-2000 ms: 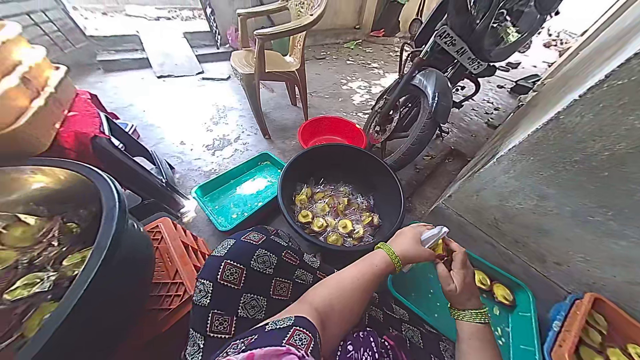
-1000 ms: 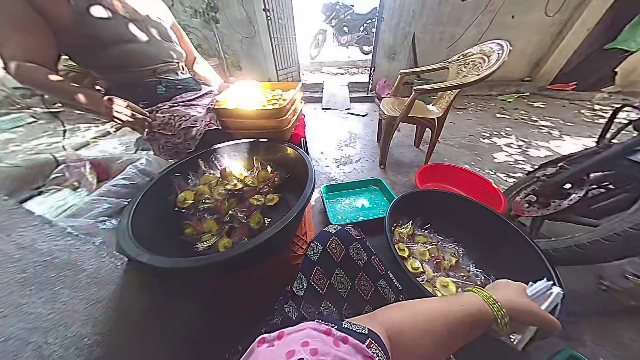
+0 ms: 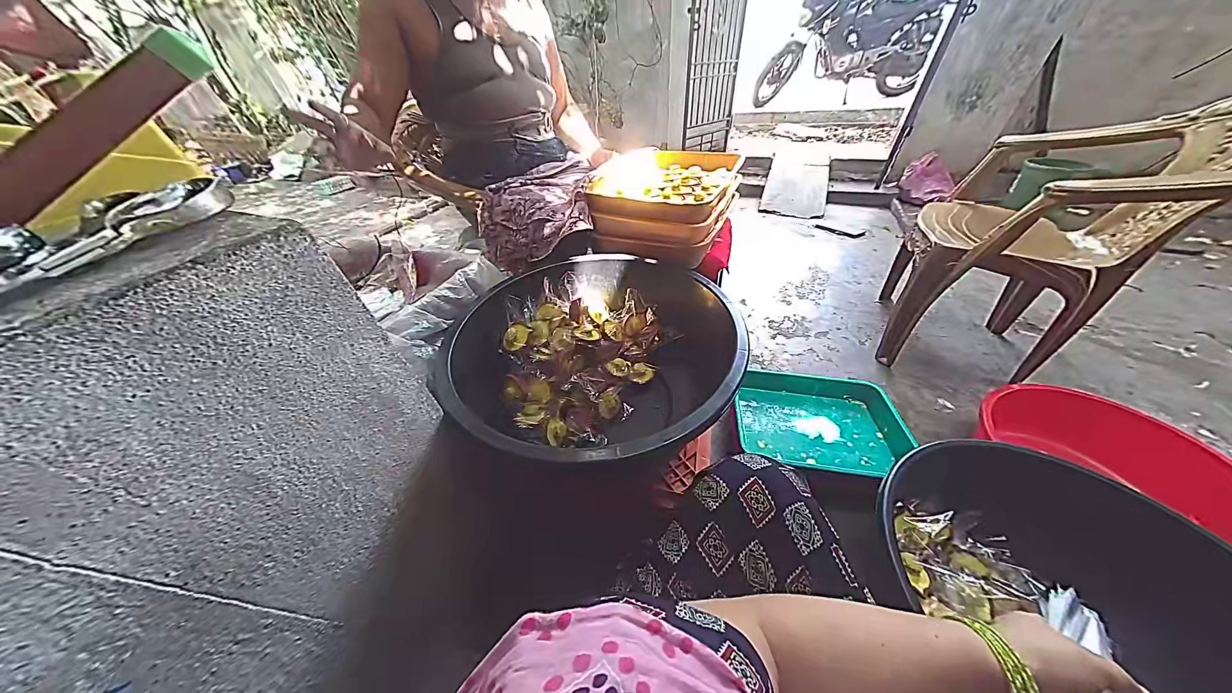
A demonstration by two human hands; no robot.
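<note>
My left hand, with green bangles at the wrist, is low at the right edge of the head view. It grips thin white sheets, paper or plastic, over the near black tub; its fingertips are hidden. Yellow-green pieces in clear wrapping lie in that tub. A second black tub, left of it, holds more wrapped yellow-green pieces and stands over an orange crate. My right hand is out of view.
A green tray lies between the tubs, with a red basin at the right. Behind are a plastic chair and stacked orange trays beside a seated person. A stone slab fills the left.
The view has swung far to the left. Two seconds ago both my hands were together at the white item above a green tray; my right hand has since left the view.
</note>
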